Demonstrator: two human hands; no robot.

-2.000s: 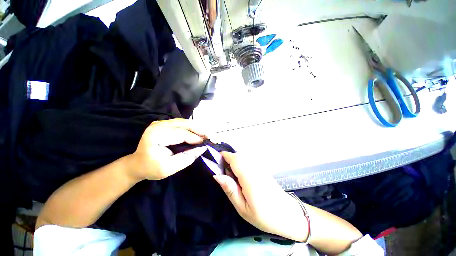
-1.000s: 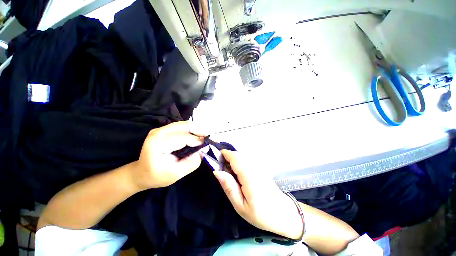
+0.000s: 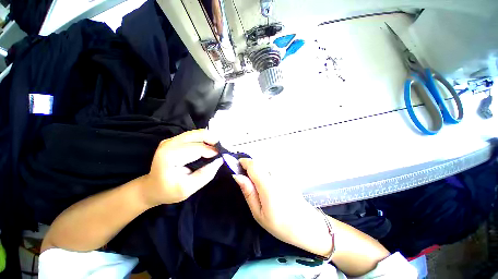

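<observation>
A black garment (image 3: 82, 147) lies heaped at the left and over the lap, with a small white label (image 3: 41, 103) on it. My left hand (image 3: 180, 166) pinches a narrow black edge (image 3: 224, 151) of the cloth between thumb and fingers. My right hand (image 3: 267, 199) holds small thread snips (image 3: 231, 163), whose pale pointed blades lie close together at the black edge, by my left fingertips. The rest of the snips is hidden in my palm.
The machine head (image 3: 188, 32) and its ridged tension dial (image 3: 270, 80) are at the top. Blue-handled shears (image 3: 427, 98) lie on the white table at right. Dark scraps (image 3: 330, 65) lie beyond the dial. A ruler strip (image 3: 398, 182) runs along the front edge.
The snips' blades, apart before, are now nearly closed at the black edge. Both hands have stayed in about the same place.
</observation>
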